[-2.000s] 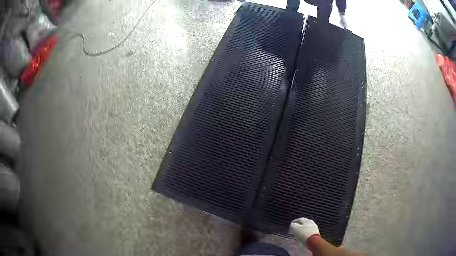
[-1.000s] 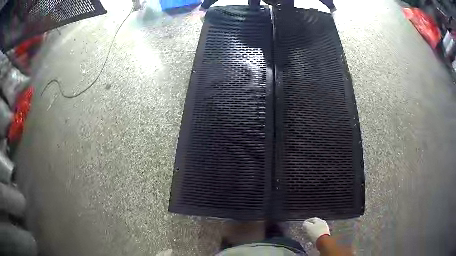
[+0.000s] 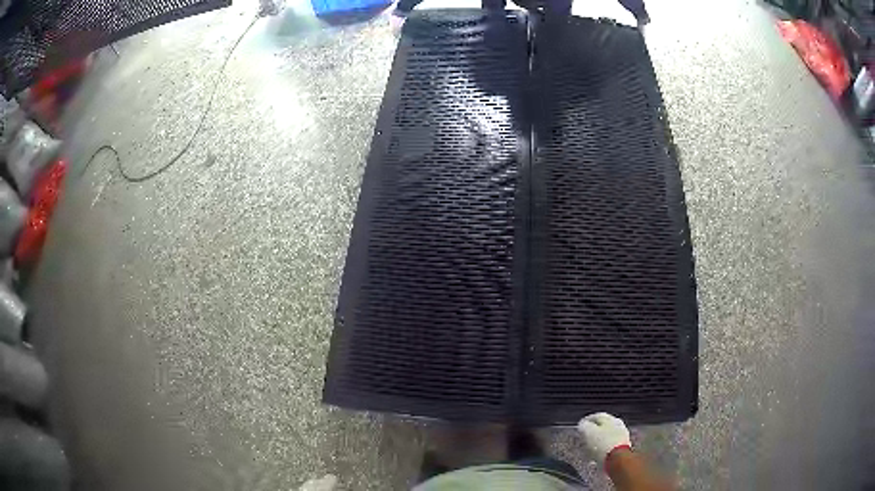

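Note:
A large black perforated panel (image 3: pixel 441 221) with rows of small slots and a solid dark strip down its middle stretches away in front of me. Its near edge faces me. My right hand (image 3: pixel 604 436), in a white glove with a red cuff, is closed at the near edge, right of the middle strip; its fingertips are hard to make out. My left hand (image 3: pixel 319 482), also in a white glove, is mostly cut off by the bottom edge of the picture, lower left of the panel, so its grip is hidden.
A person's dark-clothed legs and arms (image 3: pixel 545 5) show at the panel's far end. Another perforated panel (image 3: pixel 96 21) is at the top left. A thin cable (image 3: pixel 197 134) lies on the speckled floor. A blue crate (image 3: pixel 350 8), red plastic (image 3: pixel 815 56) and whitish bundles (image 3: pixel 24 374) are around.
Compared with the oldest frame, the panel now lies straighter in view and the cable, blue crate and second panel show differently. Since one second ago, my left glove shows slightly more; little else differs.

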